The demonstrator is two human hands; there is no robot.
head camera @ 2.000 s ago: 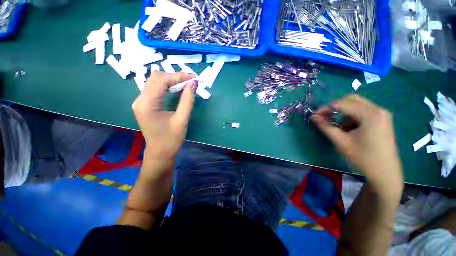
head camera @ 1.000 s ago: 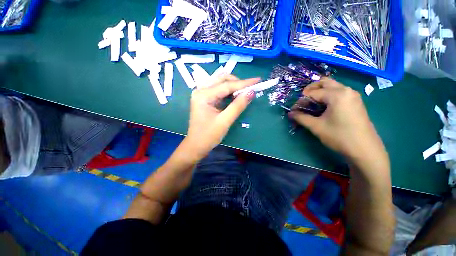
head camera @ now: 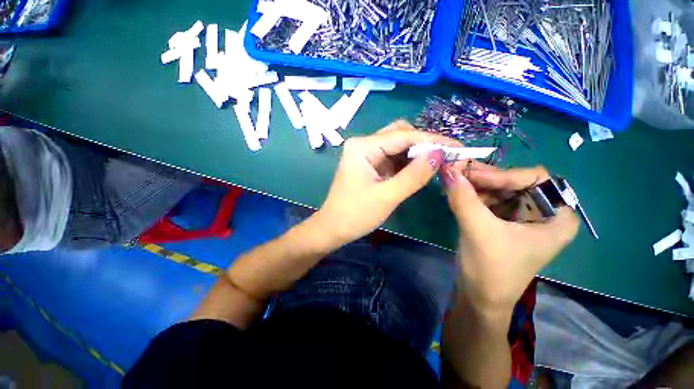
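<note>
My left hand (head camera: pixel 388 178) pinches a white strip (head camera: pixel 473 153) between thumb and fingers, its free end pointing right. My right hand (head camera: pixel 506 220) is beside it, its thumb and fingertips meeting my left fingertips. What the right fingertips pinch is too small to tell. A black tool with a shiny face (head camera: pixel 549 197) is held in the curled fingers of my right hand, and a thin silver rod (head camera: pixel 582 213) sticks out beside it. A tangled heap of small leaded parts (head camera: pixel 472 118) lies on the green mat just beyond my hands.
Two blue trays stand at the far edge: short metal pieces in the left tray (head camera: pixel 346 70), thin rods in the right (head camera: pixel 620 99). Loose white strips (head camera: pixel 259 114) lie left of centre. A clear container (head camera: pixel 662 76) and a white tabbed pile (head camera: pixel 685 228) are at the right.
My left hand has moved right with the white strip. My right hand has left the heap and come to my left fingertips. The black tool now shows. The whole view has shifted somewhat.
</note>
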